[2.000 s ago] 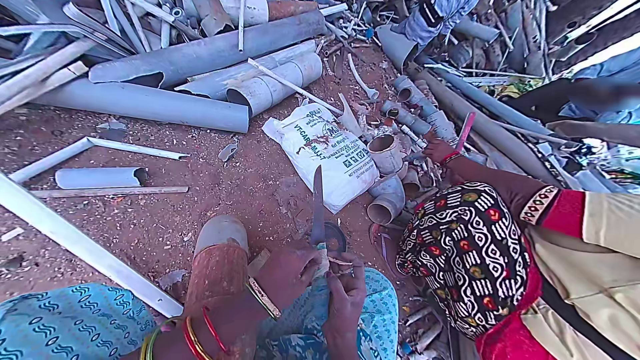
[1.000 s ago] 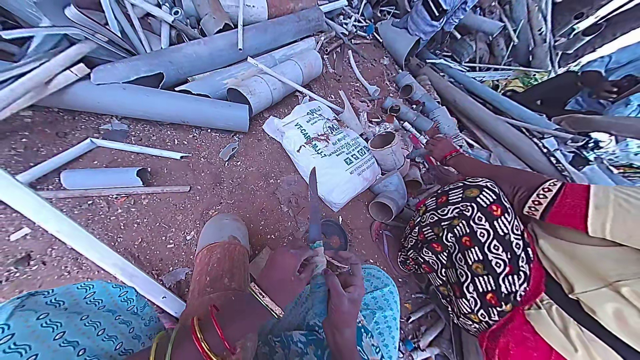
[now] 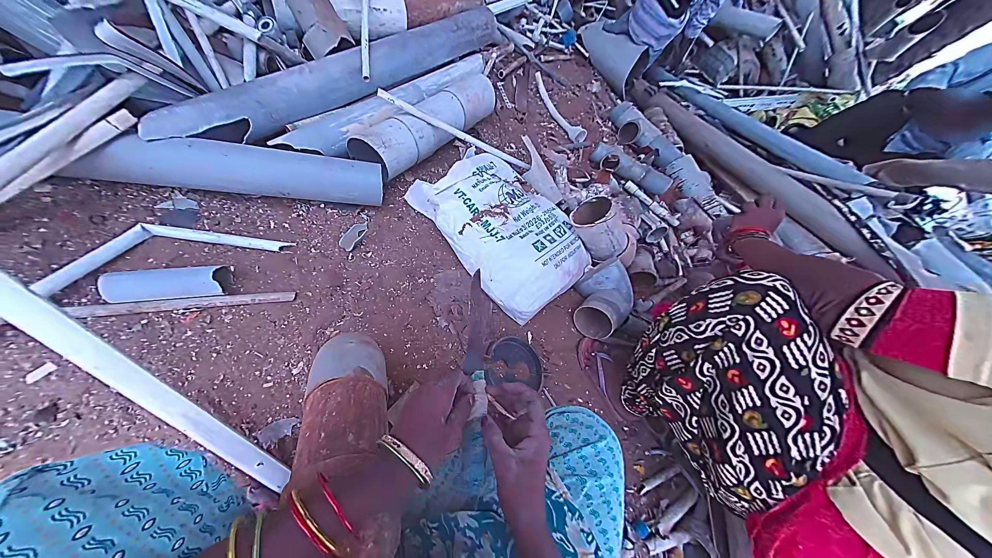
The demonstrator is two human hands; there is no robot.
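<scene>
A knife with a long dark blade [image 3: 476,329] stands between my hands, its tip pointing away from me toward a white printed sack. Its handle [image 3: 479,391] looks wrapped in pale and greenish material. My left hand [image 3: 434,415], with bangles on the wrist, grips the handle from the left. At the handle's right side, my right hand [image 3: 519,426] pinches a thin pale strip [image 3: 502,407]; the fingers partly hide where it meets the handle. A round dark dish [image 3: 513,363] lies on the ground just beyond my right hand. Left of my left hand is a brown cylindrical piece with a grey rounded end [image 3: 346,360].
The white sack [image 3: 508,236] lies ahead, beside grey pipe elbows [image 3: 604,298] and fittings. Large grey pipes [image 3: 232,167] are piled at upper left, and a long white strip [image 3: 139,380] crosses the lower left. A co-worker in a patterned headscarf [image 3: 736,387] is close on the right.
The co-worker's hand has moved right, away from the pipe fittings. My hands stay around the knife handle, with little plain change.
</scene>
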